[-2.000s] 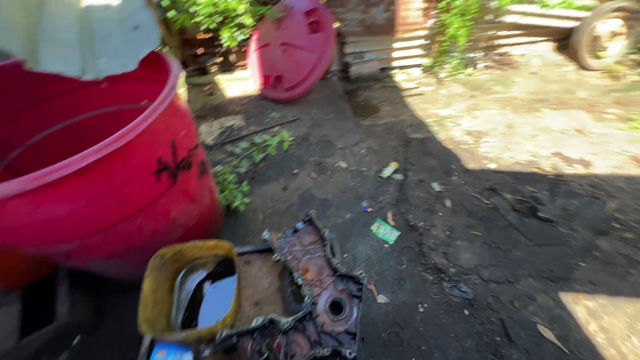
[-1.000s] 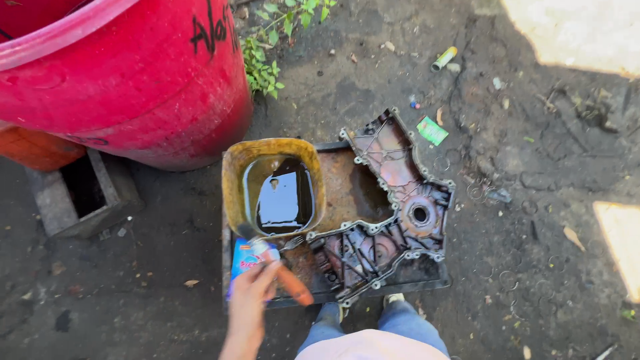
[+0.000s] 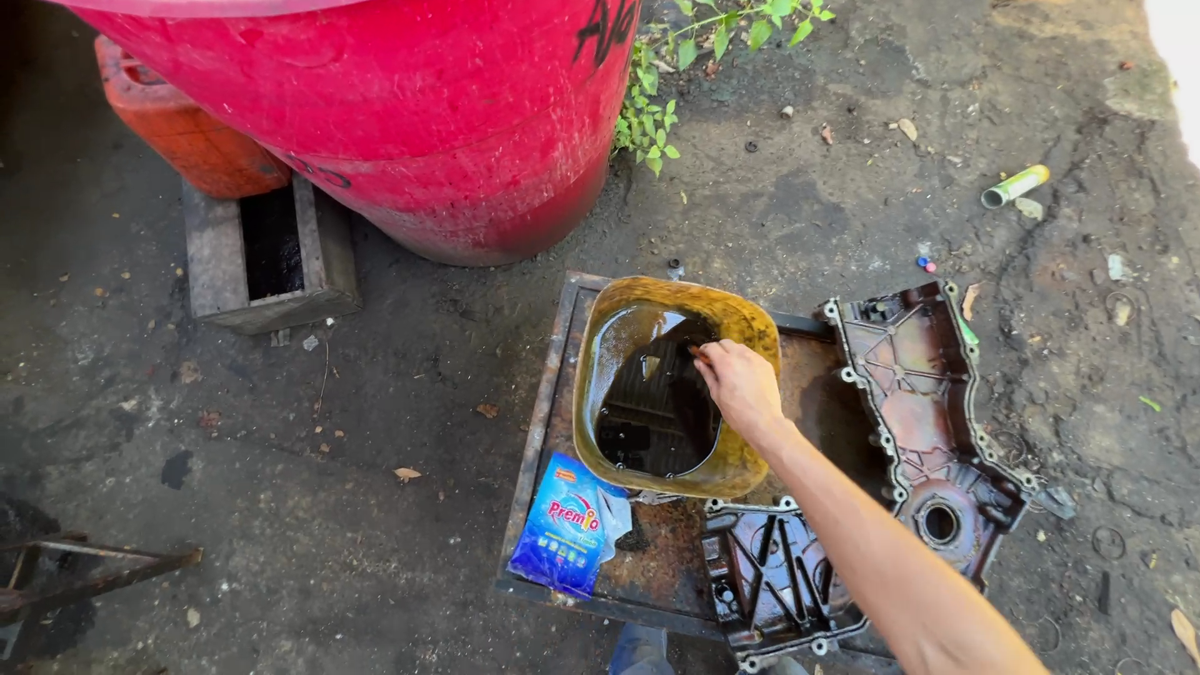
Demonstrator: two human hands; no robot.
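My right hand (image 3: 741,384) reaches from the lower right over a yellow plastic container (image 3: 755,323) that holds dark liquid (image 3: 656,403). Its fingers are closed on a small orange handle (image 3: 696,352); the far end of that tool is hidden in the container. My left hand is not in view. Under my right forearm lies an oily metal engine timing cover (image 3: 914,417), ribbed inner side up, with bolt holes along its edge. A torn blue detergent packet (image 3: 562,530) rests against the container's lower left side.
A rusty metal tray (image 3: 656,562) lies beneath these things. A large red plastic tub (image 3: 450,122) stands beyond it, beside an orange jug (image 3: 187,131) and a hollow block (image 3: 216,253). A rusty metal frame (image 3: 94,572) is at lower left. Small litter dots the ground.
The view has swung down to the tray. A hand that was by the blue packet one second ago is no longer there; my right hand is now at the yellow container.
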